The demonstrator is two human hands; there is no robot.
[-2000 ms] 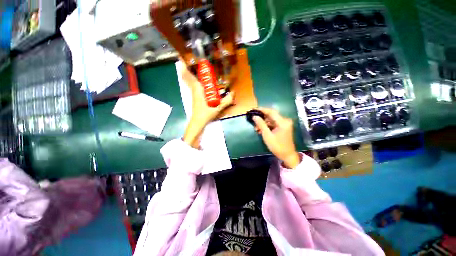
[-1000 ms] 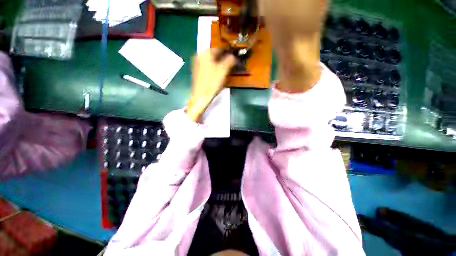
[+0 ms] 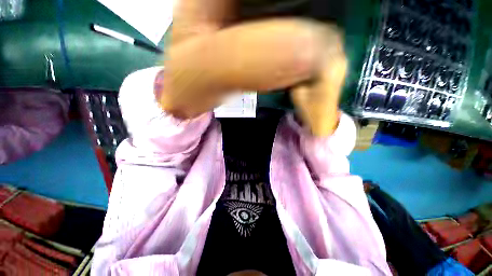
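My left hand (image 3: 232, 59) is large and blurred, raised close to the camera at the upper centre. My right hand (image 3: 322, 99) is also raised and blurred, just right of it, and the two overlap. A dark blurred shape (image 3: 291, 8) lies above the hands at the top edge; I cannot tell what it is or whether a hand holds it. The fingertips are not clear. The orange jig base is hidden or out of the picture.
A clear blister tray (image 3: 412, 81) with round black units is at the right. A pen (image 3: 124, 38) and a white paper sheet (image 3: 143, 13) are at the upper left. A dark gridded tray (image 3: 102, 121) is below the bench edge. A paper strip (image 3: 237, 105) shows below the hands.
Both hands have come up close to the camera, the left from the jig. The view has shifted downward, so the bench things sit higher and the jig no longer shows.
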